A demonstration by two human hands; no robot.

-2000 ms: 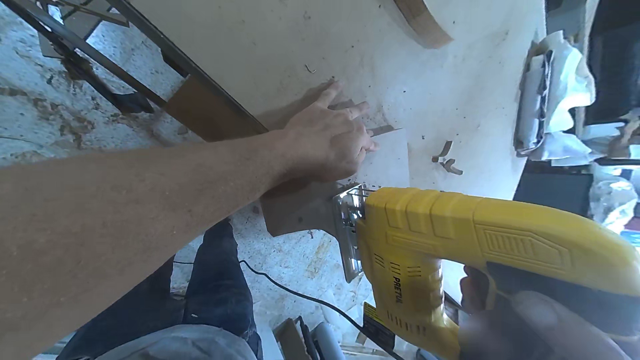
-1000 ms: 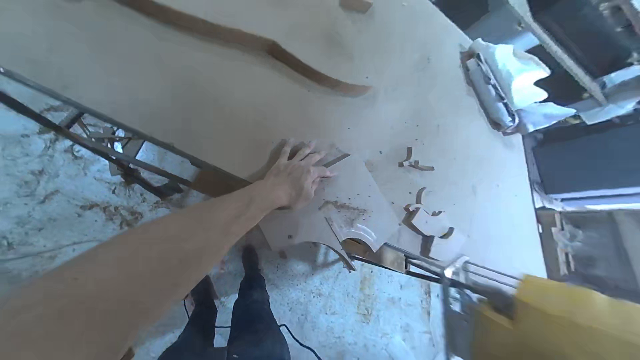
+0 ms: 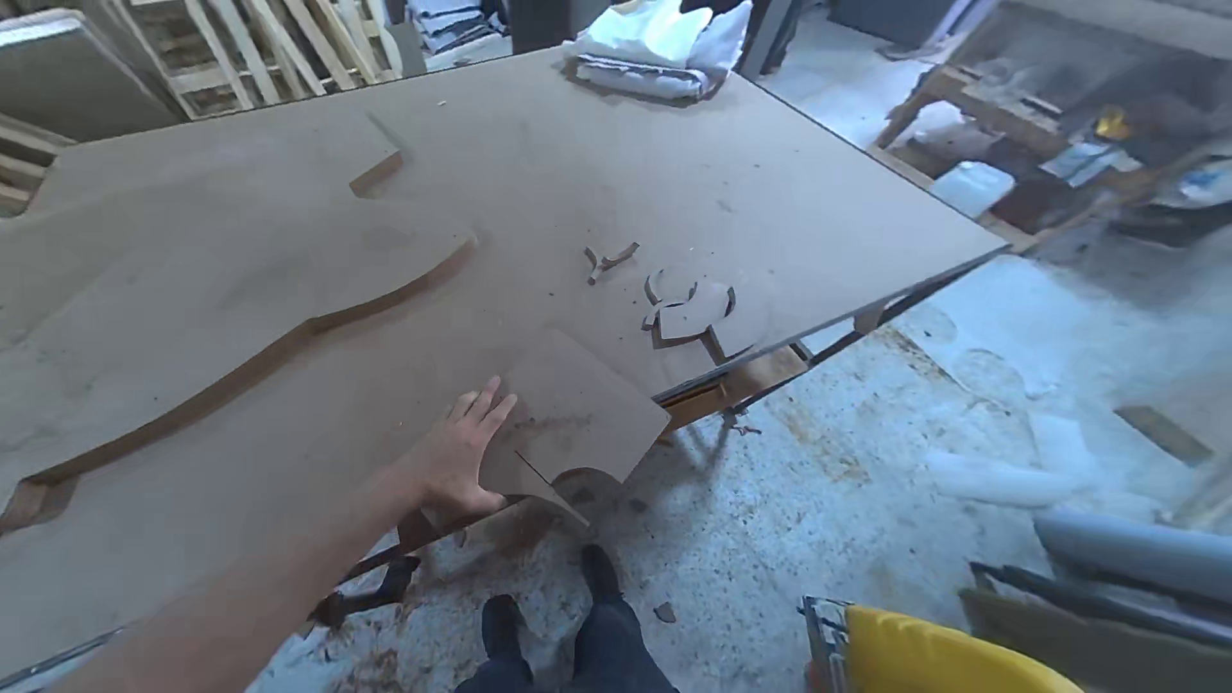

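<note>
My left hand presses, fingers spread, on a flat board piece that overhangs the near edge of the workbench. A thin saw cut runs into the piece, beside a curved cutout and a pointed tongue at its outer edge. The yellow jigsaw shows only in part at the bottom right, away from the board. My right hand is out of view, below the frame. Thin curved offcuts and a small Y-shaped offcut lie on the bench to the right of the board.
A large curved board lies across the left of the workbench. Folded white cloth or sheeting rests at the far edge. My feet stand on the dusty floor. Rolls of material are at the lower right.
The yellow jigsaw was against the board piece two seconds ago and has moved away from it to the right. The left hand stays on the piece. The view has swung markedly.
</note>
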